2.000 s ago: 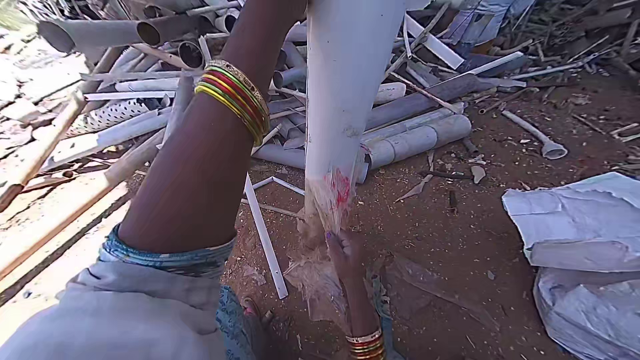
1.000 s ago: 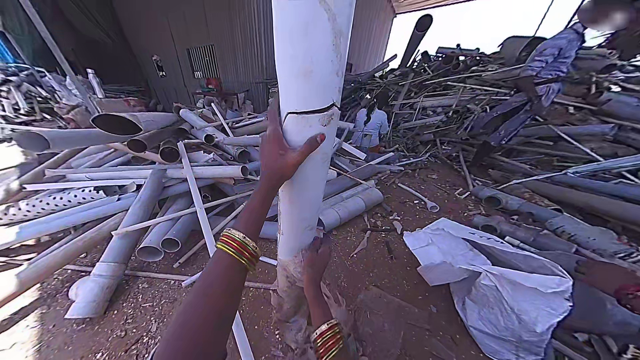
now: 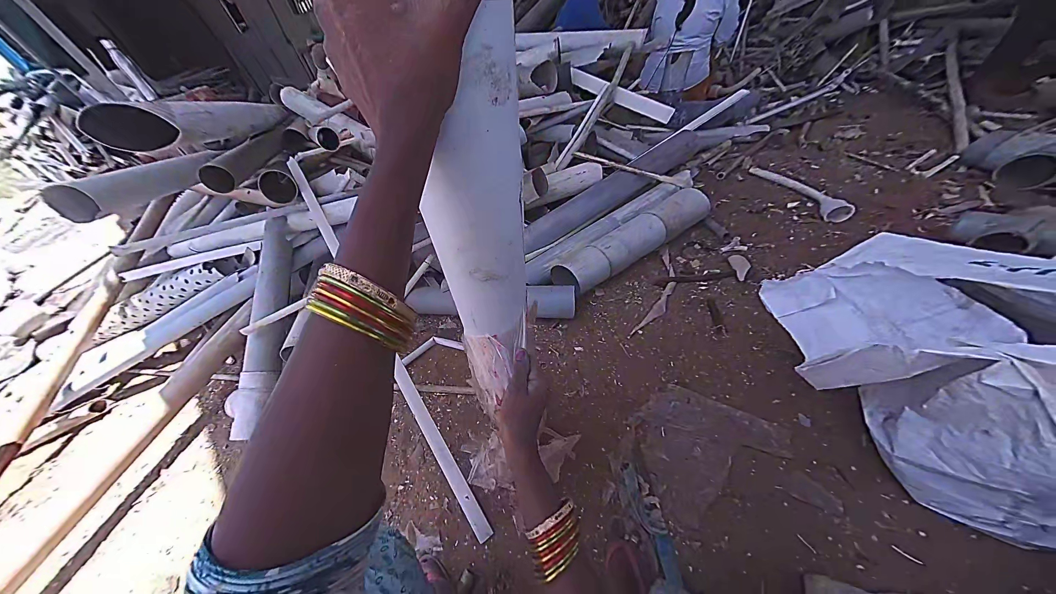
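Note:
A large white plastic pipe [image 3: 483, 190] stands upright before me, its top beyond the frame. My left hand [image 3: 396, 58] is high against the pipe's left side; its fingers are partly hidden, so its grip is not plain. Clear plastic film [image 3: 491, 371] with red marks wraps the pipe's lower end and hangs crumpled below it. My right hand [image 3: 524, 400] holds the film at the pipe's lower right edge, fingers pointing up. Several bangles circle each wrist.
Grey and white pipes [image 3: 627, 239] lie heaped behind and to the left. A white sack [image 3: 949, 412] lies at right. A narrow white strip [image 3: 441, 450] rests on the dirt by my feet. A person in pale clothes [image 3: 689, 41] is at the back.
One second ago my left hand was open against the pipe near a crack; now it is higher in the view. The view has swung down from the yard toward the ground.

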